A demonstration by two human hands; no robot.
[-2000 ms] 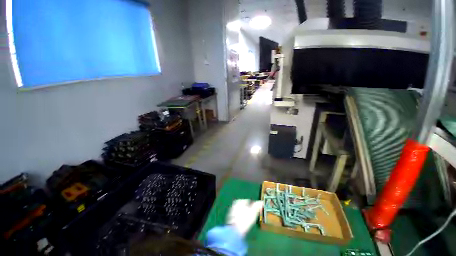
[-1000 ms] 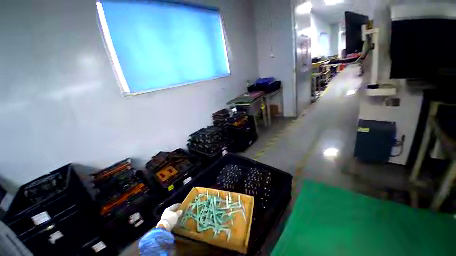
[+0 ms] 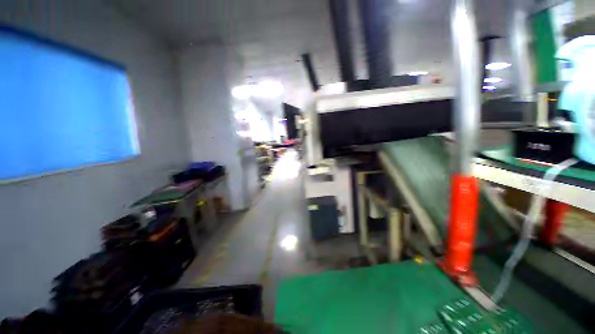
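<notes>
Neither of my hands is in view. Nearest in front of me is the green mat-covered bench (image 3: 346, 297). Green circuit board panels (image 3: 466, 316) with pale marks lie at its right, cut off by the lower edge. A black tote (image 3: 251, 300) stands left of the bench with dark pieces inside, also cut off below. A blurred brown shape covers part of it at the bottom edge. The cardboard tray is not in view.
A post in red-orange wrap (image 3: 462, 228) stands at the bench's right. Behind it are a green conveyor incline (image 3: 424, 176) and a hanging white cable (image 3: 522, 241). A pale blue fan (image 3: 580, 91) is at upper right. Dark stacks (image 3: 98, 280) line the left wall.
The view has swung right. The cardboard tray, first on the bench and then held by my left hand over the black tote, is out of view, as is that hand. The circuit boards show more fully.
</notes>
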